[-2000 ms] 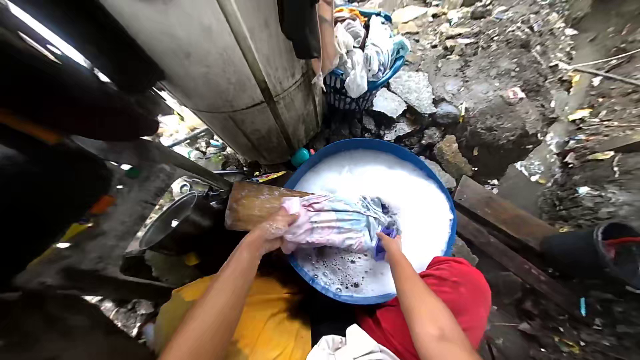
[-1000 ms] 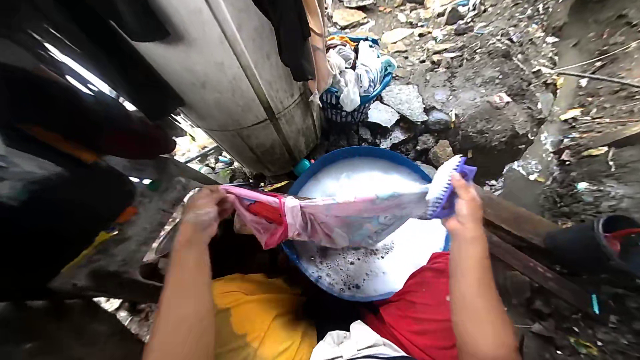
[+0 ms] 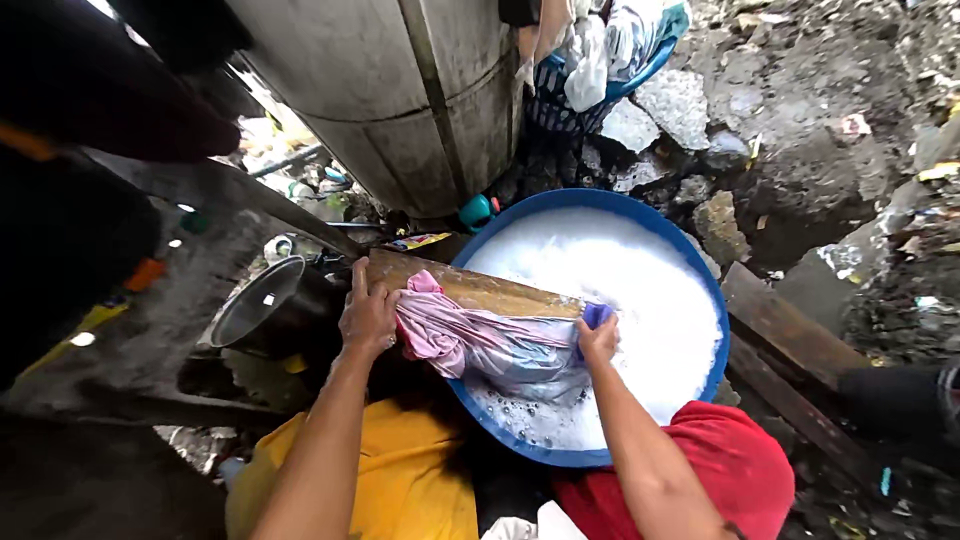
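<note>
A wet pink and pale blue cloth (image 3: 517, 349) lies stretched along the near side of a wooden board (image 3: 480, 291), which reaches over the rim of a blue basin (image 3: 718, 300). White suds (image 3: 645, 300) fill the basin. My left hand (image 3: 367, 311) grips the cloth's pink end near the board's left end. At the cloth's other end, above the suds, my right hand (image 3: 598, 339) is closed around a purple scrub brush (image 3: 595, 316); its bristles are hidden.
A large grey cylindrical container (image 3: 390, 97) stands behind the board. Beyond the basin is a blue basket (image 3: 645, 75) of laundry among broken stones. A dark pot (image 3: 259, 304) sits at the left, and wooden planks (image 3: 795, 322) lie to the right.
The cloth, held stretched between both hands a second ago, has come down onto the board. My right hand has moved left and down with the brush, and the board shows again.
</note>
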